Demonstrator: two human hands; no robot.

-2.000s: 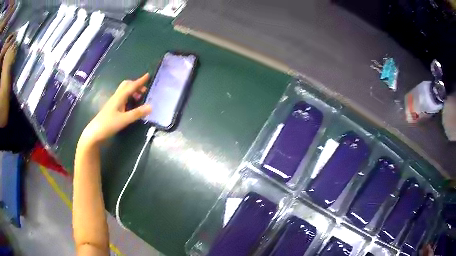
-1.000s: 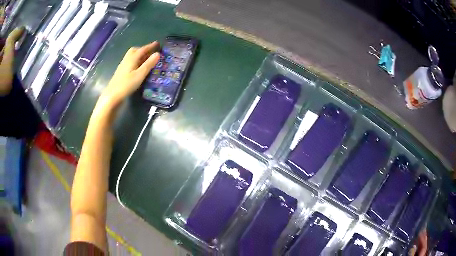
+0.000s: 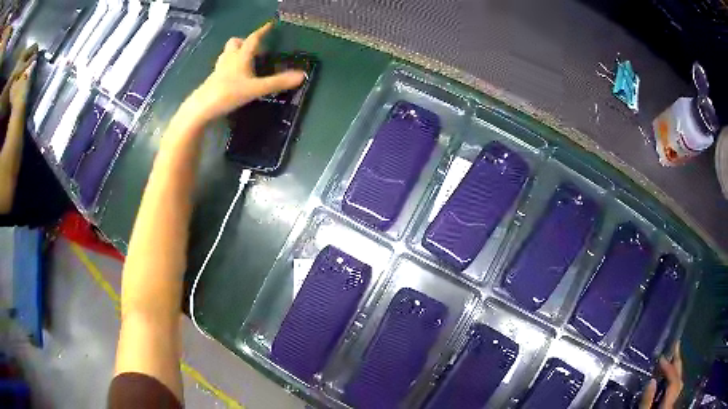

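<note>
A black smartphone [image 3: 262,132] with a dark screen lies on the green surface, a white cable [image 3: 209,260] plugged into its lower end. My left hand [image 3: 247,78] is over its upper part, thumb on or just above the screen, fingers apart, holding nothing. A clear blister tray [image 3: 321,209] holds two rows of purple phone cases [image 3: 393,166], with white paper strips [image 3: 451,188] beside some. My right hand [image 3: 669,382] shows only as fingers at the tray's right edge, cut off by the frame; its grip is unclear.
A grey ribbed mat [image 3: 495,56] runs along the far side, with a small turquoise piece [image 3: 626,84] and a white bottle with an orange-red label [image 3: 682,132]. Another tray [image 3: 120,108] with cases and white strips lies at left, beside another person's hands [image 3: 17,88].
The phone's screen went from lit to dark. My left hand moved up, its thumb now over the screen's top. The tray sits further left and higher in view. My right fingers have come into view.
</note>
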